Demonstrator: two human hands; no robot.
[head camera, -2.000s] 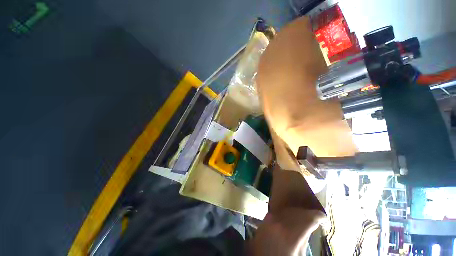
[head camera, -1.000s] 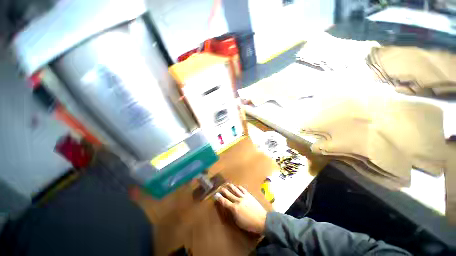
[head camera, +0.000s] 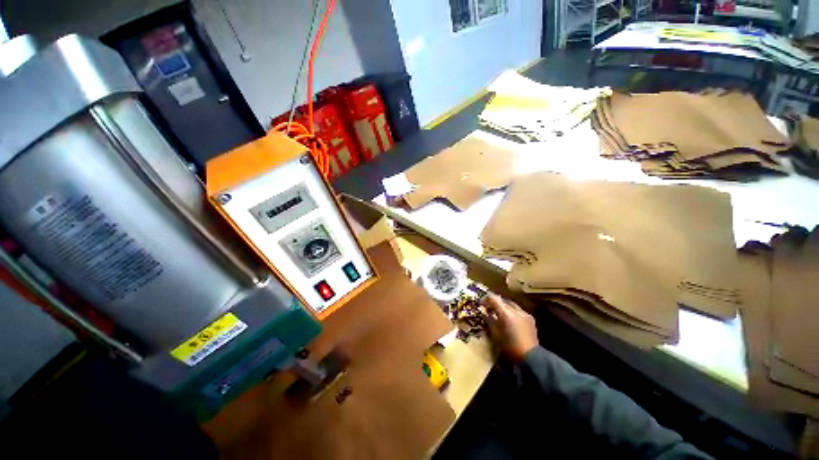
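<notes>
A brown leather panel (head camera: 386, 359) lies under the pneumatic press (head camera: 99, 207), with small dark fittings (head camera: 343, 393) on it beside the press head (head camera: 314, 375). My right hand (head camera: 508, 325) is at the loose pile of dark and brassy metal fittings (head camera: 470, 312), fingertips among the pieces; whether it pinches one cannot be told. The round tub (head camera: 443, 276) of small silvery parts stands just behind the pile. My left hand is not in view. The lower die is hidden.
An orange control box (head camera: 292, 225) stands beside the press. A yellow button box (head camera: 435, 369) shows at the panel's edge. An open cardboard box (head camera: 366, 218) is behind the tub. Stacked brown panels (head camera: 620, 243) lie on the white-covered table at the right. An orange air hose (head camera: 312, 72) hangs behind.
My right hand has moved from the leather panel beside the press head, right to the metal pile. The head view has shifted and is sharper, with more of the table showing.
</notes>
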